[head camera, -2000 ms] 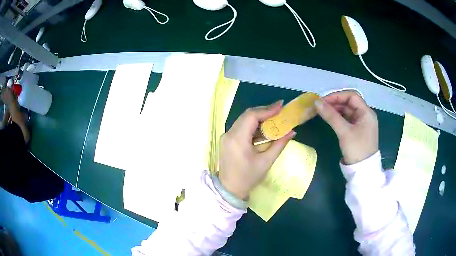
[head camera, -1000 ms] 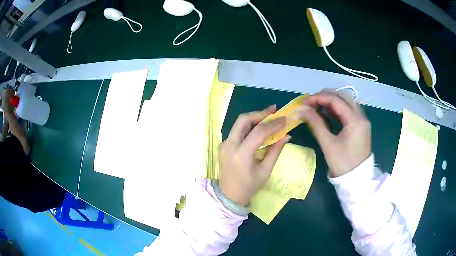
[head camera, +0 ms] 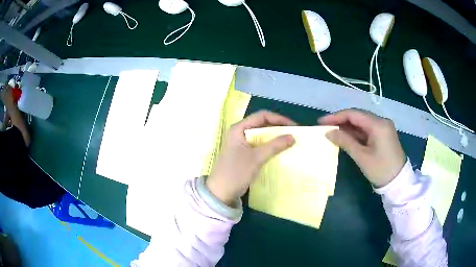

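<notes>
My left hand point(head camera: 242, 156) holds a pale yellow label sheet point(head camera: 297, 172) by its upper left part, with the thumb on its face. My right hand point(head camera: 368, 143) is at the sheet's upper right corner, thumb and fingers around the edge. The sheet hangs in front of me over the dark green bench, its upper edge level. The fingers behind the sheet are partly hidden. No handheld device is in either hand. A device with a white shell and yellow side point(head camera: 383, 28) lies on the conveyor with its strap towards me.
More devices with straps, such as a white one point(head camera: 415, 72), lie along the conveyor behind a grey rail point(head camera: 292, 91). White sheets point(head camera: 182, 120) lie left of my hands. Another yellow sheet point(head camera: 441, 172) lies far right. A person's arm point(head camera: 18, 120) is near a white bottle point(head camera: 37, 98) at left.
The yellow-faced device has left my hands, and an additional one lies on the conveyor. My hands now hold the yellow sheet, which was lying on the bench. The conveyor units have shifted left.
</notes>
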